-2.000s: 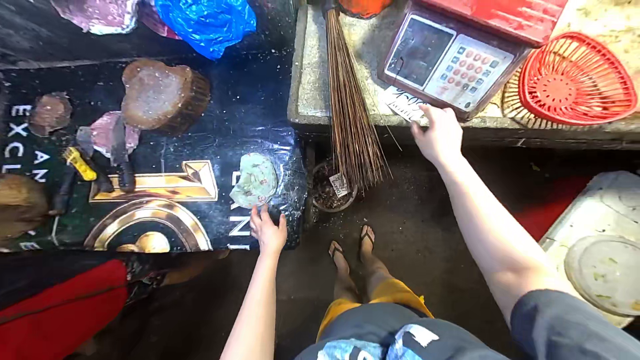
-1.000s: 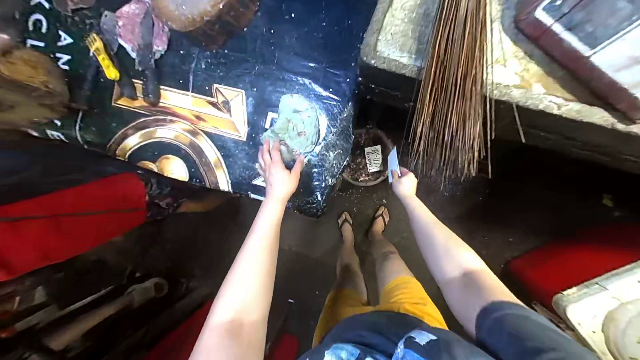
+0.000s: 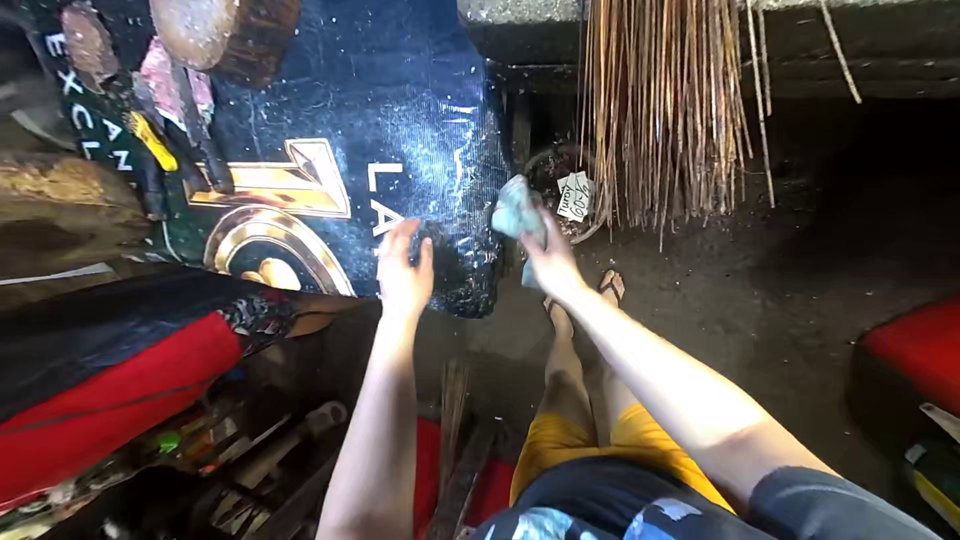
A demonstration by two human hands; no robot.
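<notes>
My right hand (image 3: 551, 251) grips a pale green crumpled cloth or plastic (image 3: 517, 208) just past the right edge of a table with a dark printed cover (image 3: 420, 97). A bluish piece shows below those fingers; whether it is the same item, I cannot tell. Over the cover's lower right part is my left hand (image 3: 405, 266), fingers apart, holding nothing. At the table's left lie a yellow-handled tool (image 3: 152, 141), dark-handled knives (image 3: 196, 124) resting by pink meat (image 3: 163, 86), and a thick round wooden block (image 3: 225, 34).
A broom of thin brown sticks (image 3: 664, 112) hangs from the concrete counter's edge (image 3: 525, 11). Beneath it is a round container (image 3: 581, 234) with a handwritten card (image 3: 575, 196). Red surfaces (image 3: 919, 349) stand at far right. Clutter (image 3: 255, 457) fills the lower left.
The pale green item was under my left hand on the table; now my right hand holds it beyond the edge. My right hand has come left from the counter, where it held a card. The view has shifted.
</notes>
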